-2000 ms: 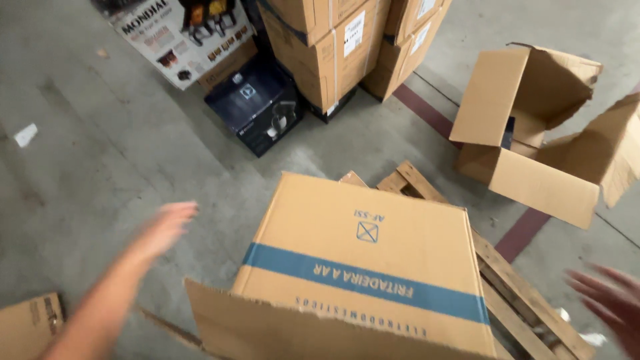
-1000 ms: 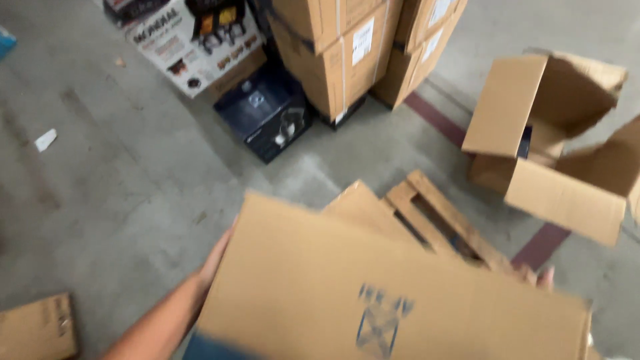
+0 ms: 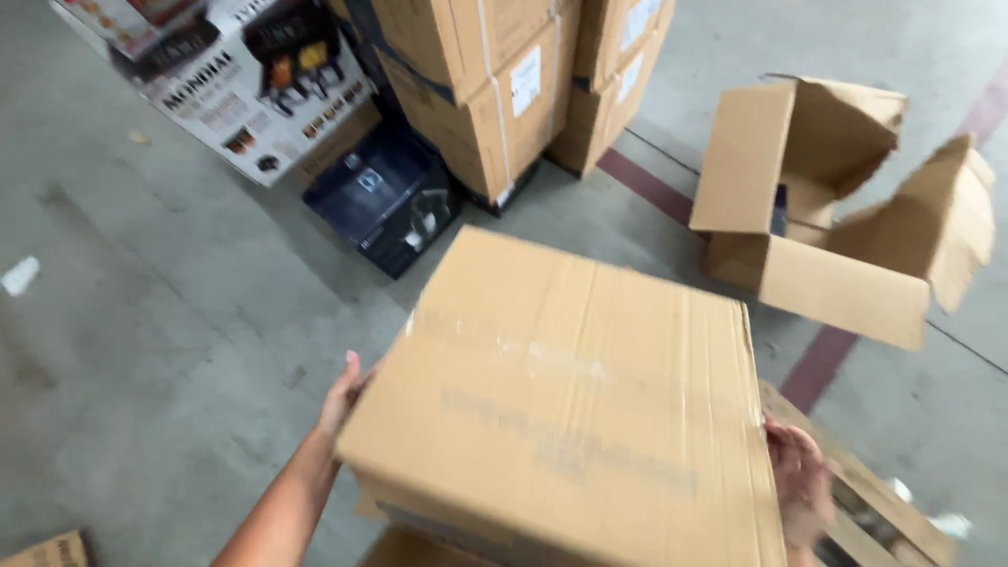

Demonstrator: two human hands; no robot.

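Observation:
A large cardboard box (image 3: 551,394) spans the lower middle, with creases and faint print on the face that shows. My left hand (image 3: 346,394) presses its left side, fingers partly hidden behind the edge. At the opposite side, my right hand (image 3: 795,472) lies against the box, somewhat blurred. Below the box's near edge, part of another cardboard surface shows. A wooden pallet (image 3: 890,504) lies at the lower right, partly covered by the box and hand.
An opened cardboard box (image 3: 846,276) with raised flaps stands at the right. Strapped cartons (image 3: 512,118) are stacked at top centre, beside a dark blue box (image 3: 386,197) and a white Mondial appliance box (image 3: 260,102). A carton corner (image 3: 51,551) shows at the lower left.
Two seconds ago both hands were apart from the box, whose face with a blue stripe showed. Now they hold its sides, and the box has been turned so that another face shows.

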